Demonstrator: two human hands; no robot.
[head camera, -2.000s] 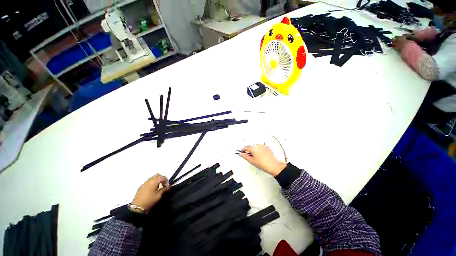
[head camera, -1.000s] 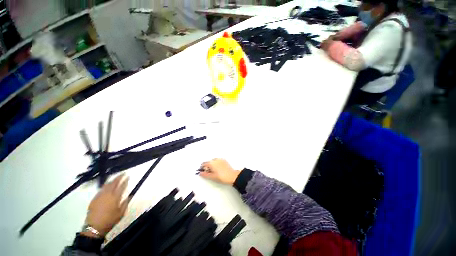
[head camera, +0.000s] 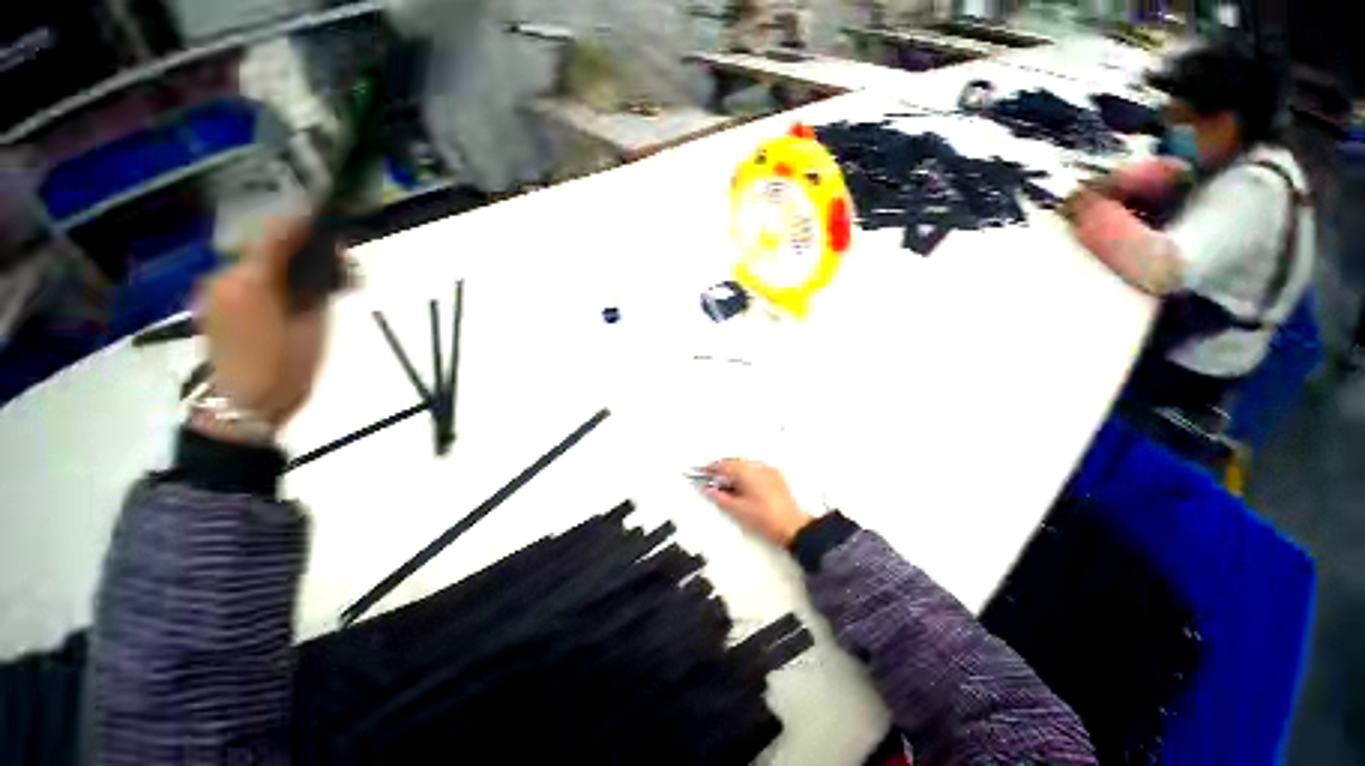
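My left hand (head camera: 267, 322) is raised at the left, blurred, closed around a bundle of black fabric strips (head camera: 356, 157) that points up. My right hand (head camera: 753, 497) rests over the table right of centre, with the small metal tip of the thread snips (head camera: 701, 476) showing at its fingers. The main pile of black strips (head camera: 554, 659) lies on the white table in front of me. A single strip (head camera: 479, 513) lies slanted behind the pile. A few crossed strips (head camera: 443, 367) lie farther back at the left.
A yellow chick-shaped fan (head camera: 791, 222) stands on the table (head camera: 913, 374), with a black adapter (head camera: 725, 301) and a small black round item (head camera: 611, 316) nearby. A person (head camera: 1228, 225) sits by a black heap (head camera: 928, 180). A blue bin (head camera: 1243, 599) is at the right.
My left hand has lifted from the table and now holds up the bundle that lay there. Some crossed strips and one slanted strip stay behind. The view has shifted.
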